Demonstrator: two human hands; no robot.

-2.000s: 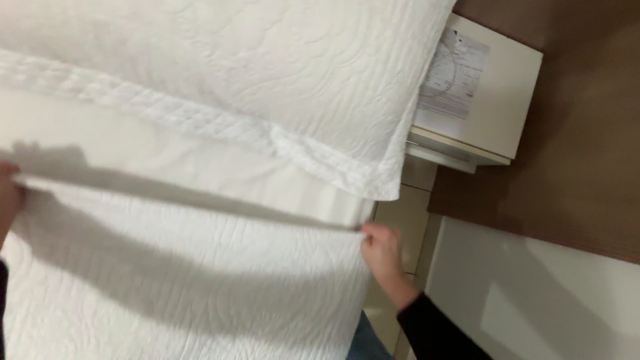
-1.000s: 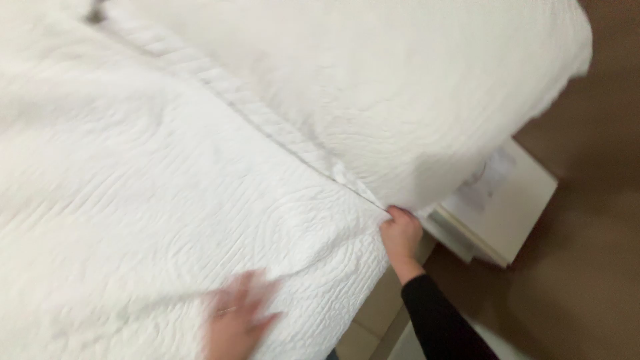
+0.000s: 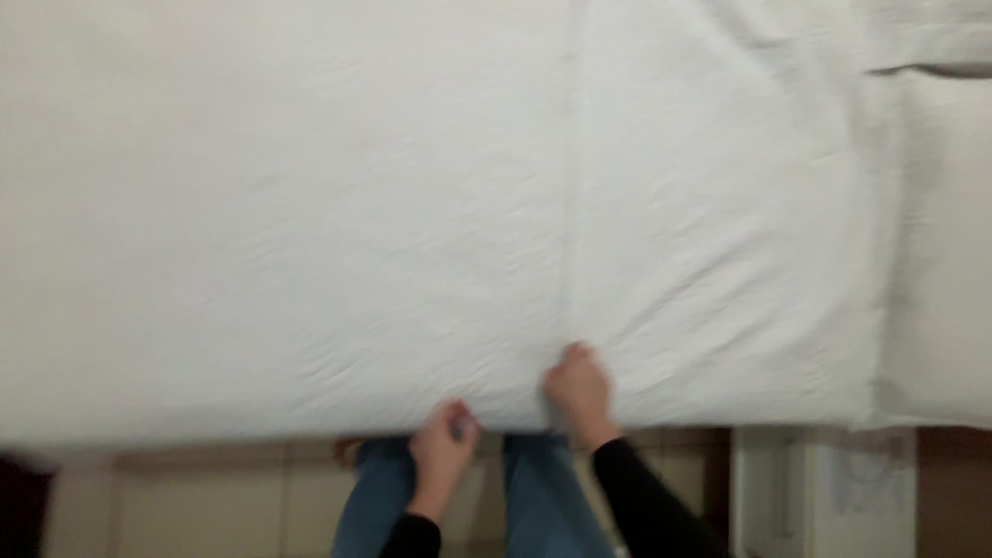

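Note:
A white quilted bedspread (image 3: pixel 372 217) covers the bed and fills most of the head view. My right hand (image 3: pixel 581 391) rests at the bedspread near its front edge, fingers curled at the lower end of a long crease; blur hides whether cloth is between them. Just left of it, my left hand (image 3: pixel 448 446) is at the hanging edge of the bed, with thumb and fingers bent toward each other; whether it pinches the cloth cannot be told. Diagonal wrinkles run through the bedspread right of my right hand. A white pillow (image 3: pixel 942 248) lies at the far right.
A white nightstand (image 3: pixel 775 496) with a printed sheet (image 3: pixel 868 477) on top stands below the pillow end. My legs in blue jeans (image 3: pixel 546 496) are against the bedside, over a tiled floor (image 3: pixel 194 504). A dark object (image 3: pixel 23 504) shows at the lower left.
The view has turned strongly along the bed. The bedspread, held by its edge in both hands two seconds ago, now lies spread over the mattress. My hands are now close together at the bedside.

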